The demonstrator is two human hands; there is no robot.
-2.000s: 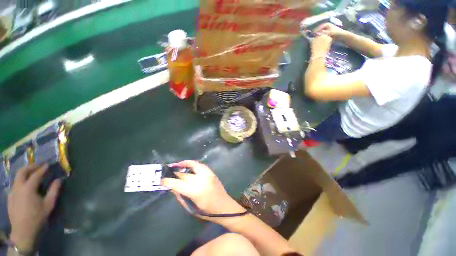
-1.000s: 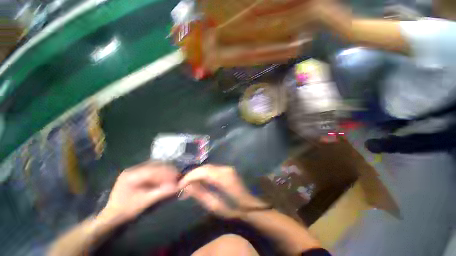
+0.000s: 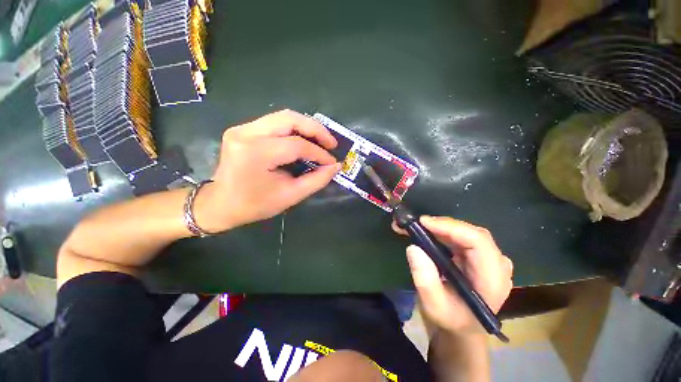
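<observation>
A phone circuit board (image 3: 404,179) with a white and red/pink end lies on the dark green mat in front of me. My left hand (image 3: 276,160) pinches a dark LCD screen module (image 3: 343,142) by its edge over the board. Its orange-yellow flex cable (image 3: 351,162) lies near the board's middle. My right hand (image 3: 463,268) holds a black soldering iron (image 3: 448,267) like a pen. The iron's metal tip is over the board, close to the flex cable; whether it touches cannot be told.
Stacked LCD modules (image 3: 123,97) stand in rows at upper left, with a single one (image 3: 175,83) in front. A round tan pot (image 3: 571,160) is at right, below a black wire guard (image 3: 635,71). The bench edge (image 3: 538,286) curves close to my body.
The view has moved down and closer to the bench. My left hand now holds an LCD module at the board, and my right hand has taken hold of the soldering iron.
</observation>
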